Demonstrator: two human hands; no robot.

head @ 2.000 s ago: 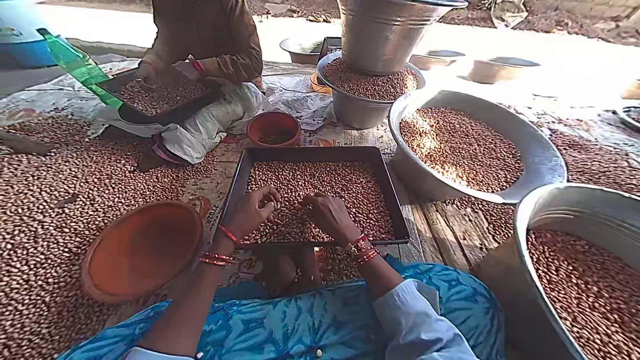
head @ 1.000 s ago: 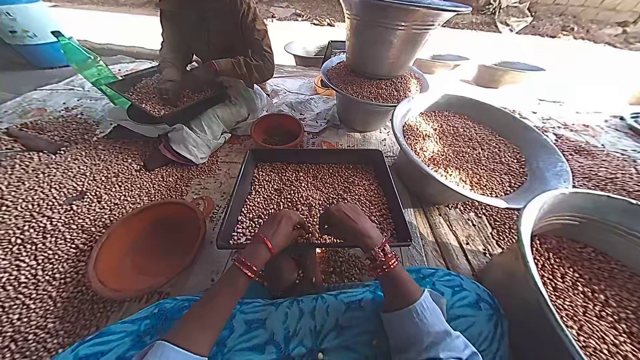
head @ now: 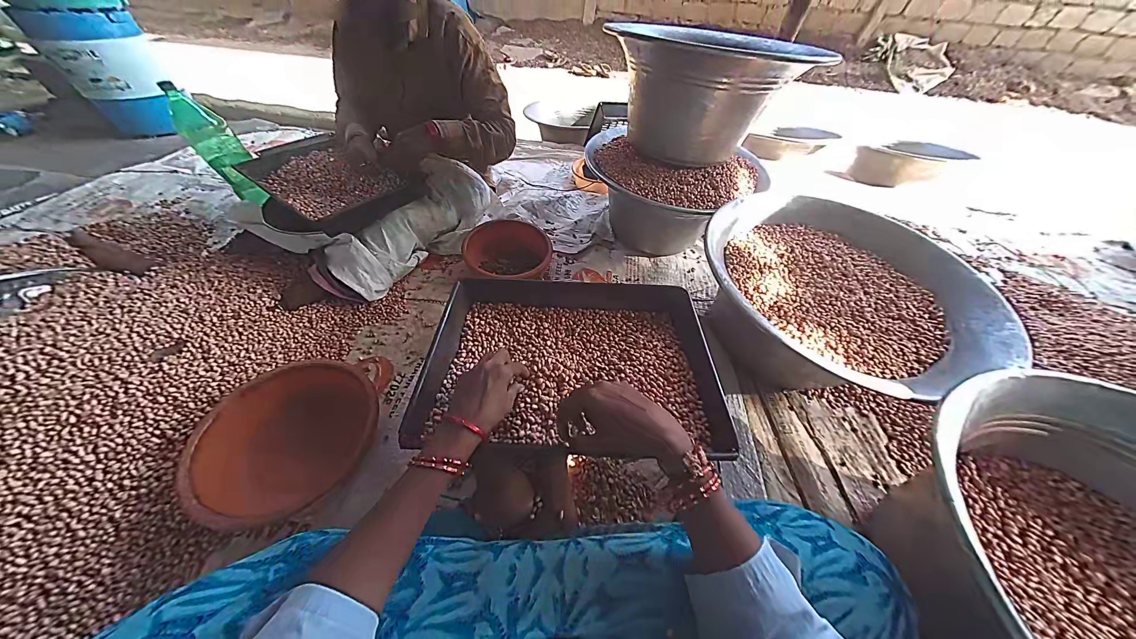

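Note:
A dark rectangular tray [head: 707,390] full of small reddish-brown nuts or beans [head: 577,351] lies before my knees. Over its left part is my left hand [head: 488,389], fingers bent and touching or just above the nuts; whether it pinches one is not clear. My right hand [head: 621,422] is curled over the tray's near right part, thumb and fingers drawn together, with a small pale bit between them that is too small to name. Red bangles circle both wrists. Beyond the tray's far edge stands a small clay bowl [head: 470,253] with a little dark matter inside.
An orange clay pan [head: 275,444] rests on spread nuts at left. Large metal basins [head: 985,342] [head: 954,444] of nuts stand at right; stacked metal tubs [head: 692,98] are behind. Across from me a person [head: 417,89] works over another tray [head: 266,164], beside a green plastic bottle [head: 209,138].
Since one second ago my left hand has moved forward and left, deeper over the tray. My right hand remains near the tray's near right edge.

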